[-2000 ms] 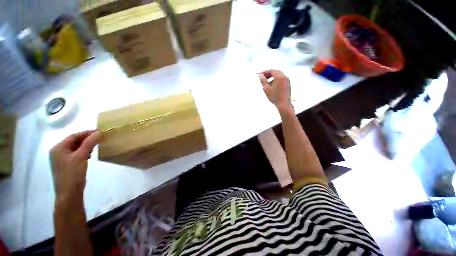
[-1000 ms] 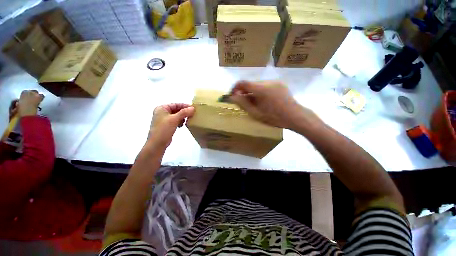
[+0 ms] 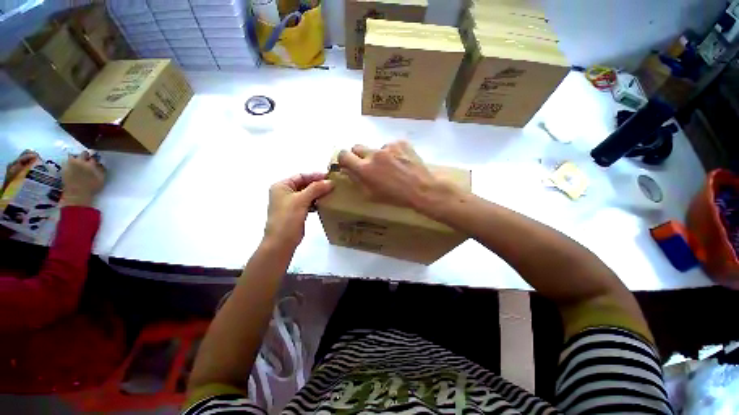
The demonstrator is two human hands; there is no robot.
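Note:
A closed brown carton (image 3: 385, 231) with black print lies in front of me near the bench's front edge. My left hand (image 3: 296, 203) pinches its left top corner, fingertips close together. My right hand (image 3: 389, 172) lies over the carton's top, with its fingertips at the left end beside the left hand. A small dark tool, probably a cutter, shows a little at the right fingertips; most of it is hidden in the hand. The right hand and forearm cover much of the carton's top and its seam.
Brown cartons (image 3: 412, 73) stand at the back. A tape roll (image 3: 259, 105) lies left. A black tool (image 3: 632, 138), a yellow pad (image 3: 570, 180), an orange-blue dispenser (image 3: 674, 246) and an orange basin (image 3: 717, 223) are right. A red-sleeved person (image 3: 69, 243) works left, near an open carton (image 3: 130, 105).
Since one second ago my right hand has moved left along the carton's top to the left hand. Earlier, my right hand was raised away from the carton. The camera view has also shifted.

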